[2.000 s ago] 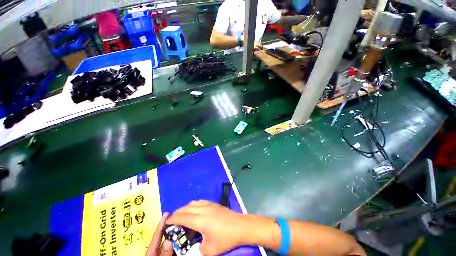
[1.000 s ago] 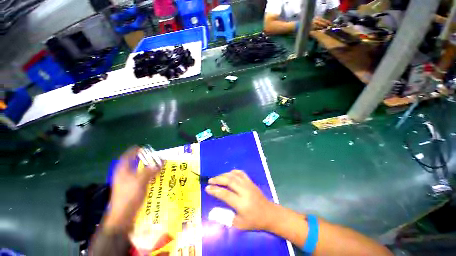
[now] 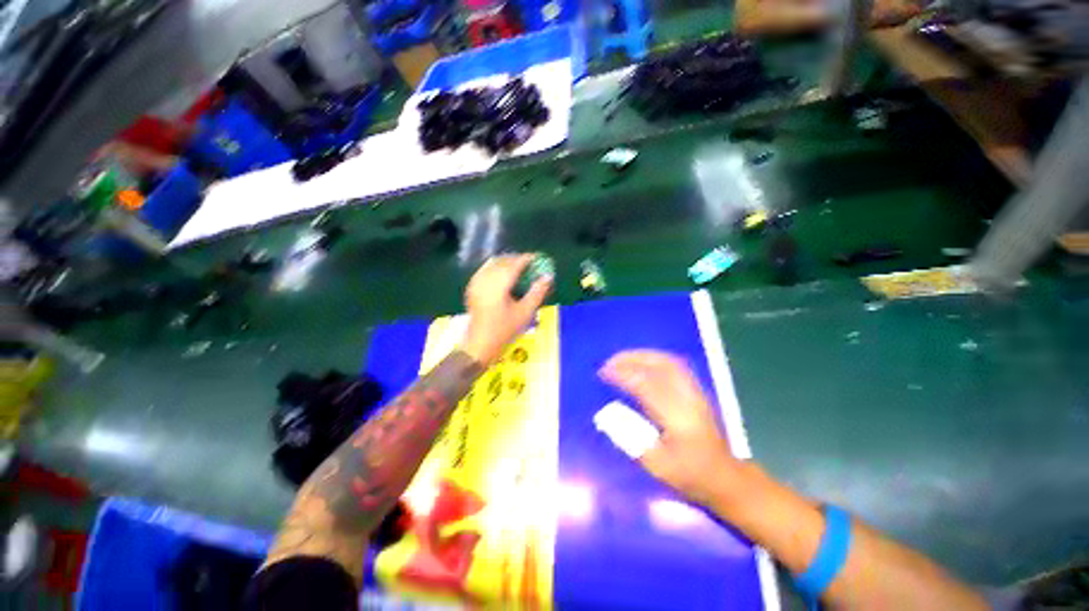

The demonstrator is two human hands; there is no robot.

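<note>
My left hand (image 3: 499,313) reaches over the far edge of the printed carton (image 3: 633,525). Its thumb and fingers close around a small greenish circuit board (image 3: 541,271), partly hidden by them. My right hand (image 3: 671,418) is above the blue part of the carton, fingers loosely bent and apart, with no part visible in its grasp. A white patch (image 3: 627,430) sits at its thumb side; whether it is worn or a loose piece, I cannot tell. A heap of black housings (image 3: 317,418) lies left of the carton. The view is blurred.
Another pale board (image 3: 713,264) and small parts lie on the green bench. A blue bin (image 3: 167,555) is at lower left. Across are a white sheet (image 3: 358,185) with black housings, and a heap of black cables (image 3: 699,78). A slanted post (image 3: 1051,221) stands at right.
The view has swung left. My left hand has moved away from me to the board beyond the carton and closed on it. My right hand has moved slightly farther up the carton, with the white patch.
</note>
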